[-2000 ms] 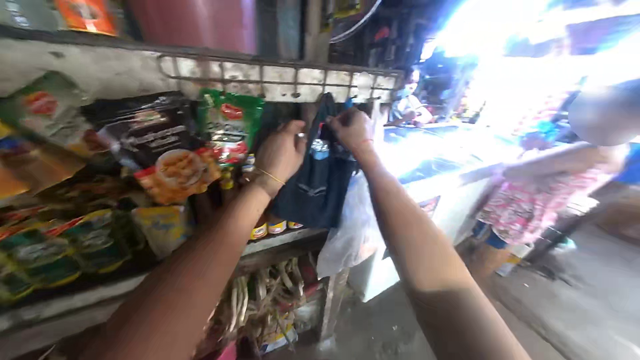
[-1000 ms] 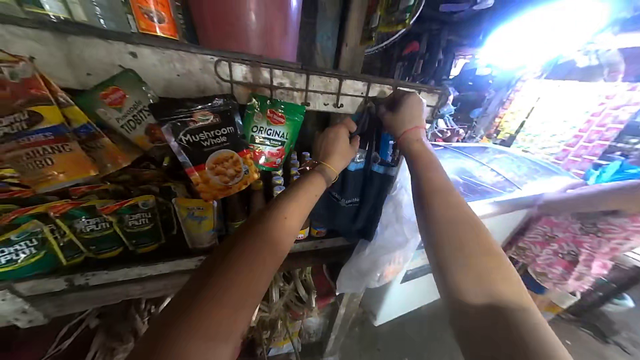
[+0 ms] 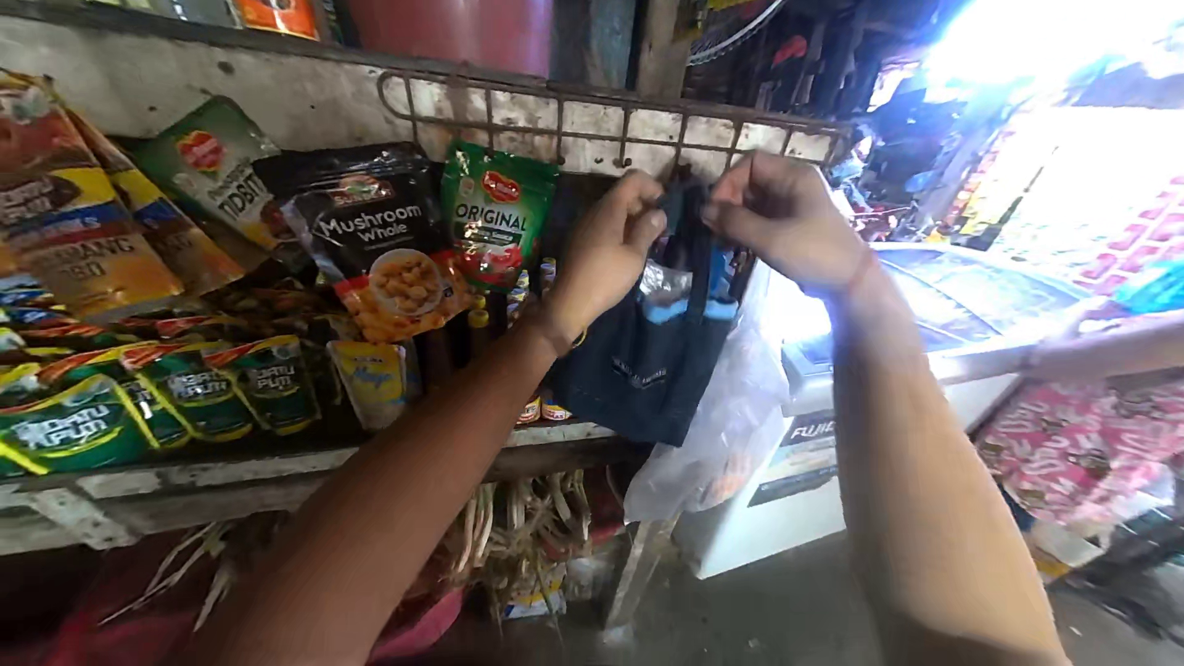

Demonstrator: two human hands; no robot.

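Observation:
A dark blue fabric bag (image 3: 638, 370) hangs below the wire rack (image 3: 624, 139) at the shelf's top edge. My left hand (image 3: 615, 240) pinches the bag's upper left edge or handle between thumb and fingers. On the other side, my right hand (image 3: 777, 217) pinches dark strap material near the rack's right end. Light blue and silvery contents show in the bag's opening. A translucent plastic bag (image 3: 712, 453) hangs behind and to the right of it. Whether a handle sits on a rack hook is hidden by the hands.
Left of the bag, the shelf holds a green sauce pouch (image 3: 499, 217), a black mushroom pouch (image 3: 370, 231) and several green pouches (image 3: 199, 388). A white chest freezer (image 3: 814, 462) stands at right. Beyond it is a person in pink patterned clothing (image 3: 1082, 444). Bundled stalks (image 3: 527, 527) hang underneath.
The dark bag's mouth looks wider than one second ago, with light blue and silvery contents now visible. Both hands remain at its top.

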